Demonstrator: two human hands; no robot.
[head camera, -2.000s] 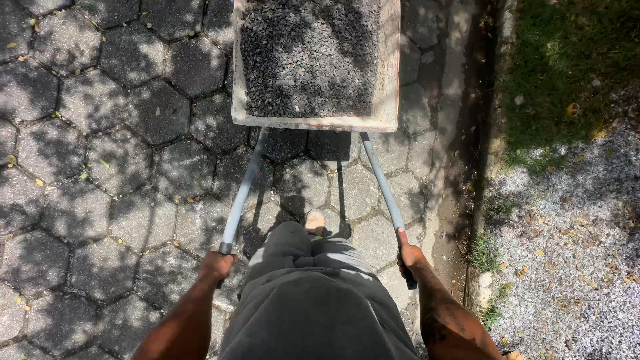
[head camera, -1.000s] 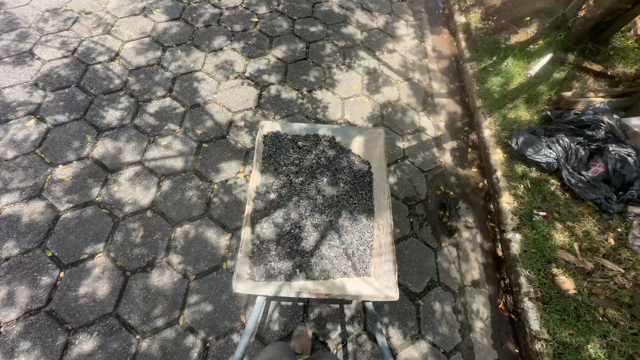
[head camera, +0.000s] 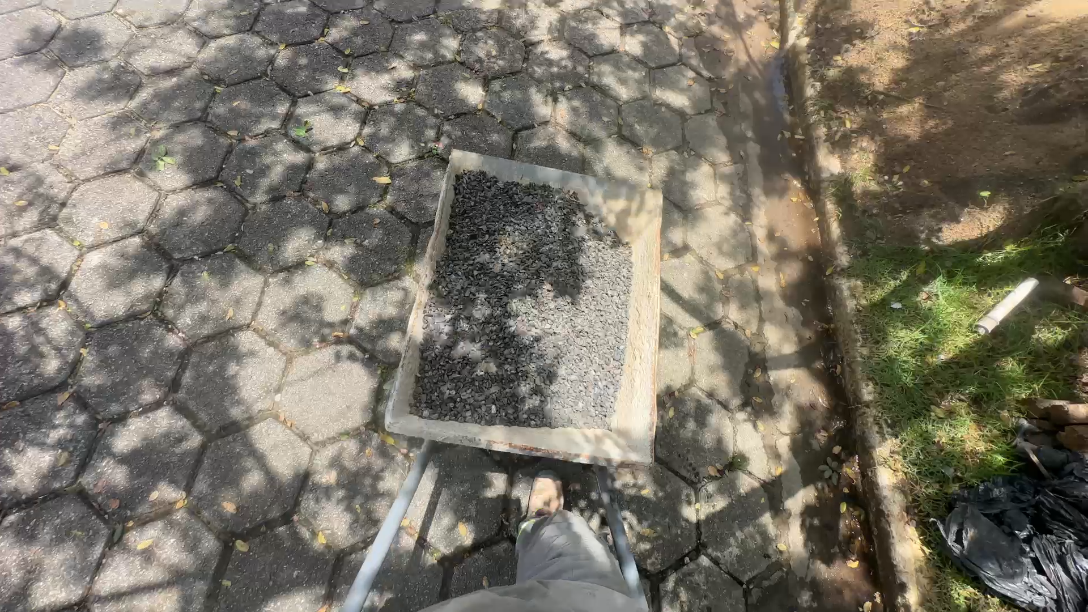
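Observation:
A wheelbarrow tray (head camera: 650, 340) with a pale, crusted rim holds dark grey gravel (head camera: 518, 314). Its two grey metal handle bars, the left one (head camera: 391, 527) and the right one (head camera: 620, 535), run back toward me and leave the bottom of the view. Between them are my trouser leg (head camera: 565, 548) and one foot (head camera: 545, 495) in open footwear. Neither my left hand nor my right hand is in the frame now, so their hold on the bars is hidden.
Hexagonal paving blocks (head camera: 229, 378) lie under and around the wheelbarrow. Along the right runs a concrete curb (head camera: 837, 280) with a damp gutter strip. Beyond it are grass (head camera: 926, 357), bare soil, a white pipe piece (head camera: 1006, 306) and a black plastic bag (head camera: 1011, 535).
The view has tilted forward, and my hands, seen on the handles in the oldest frame, are out of it. The wheelbarrow has moved forward along the paving; the black bag now lies lower at the right.

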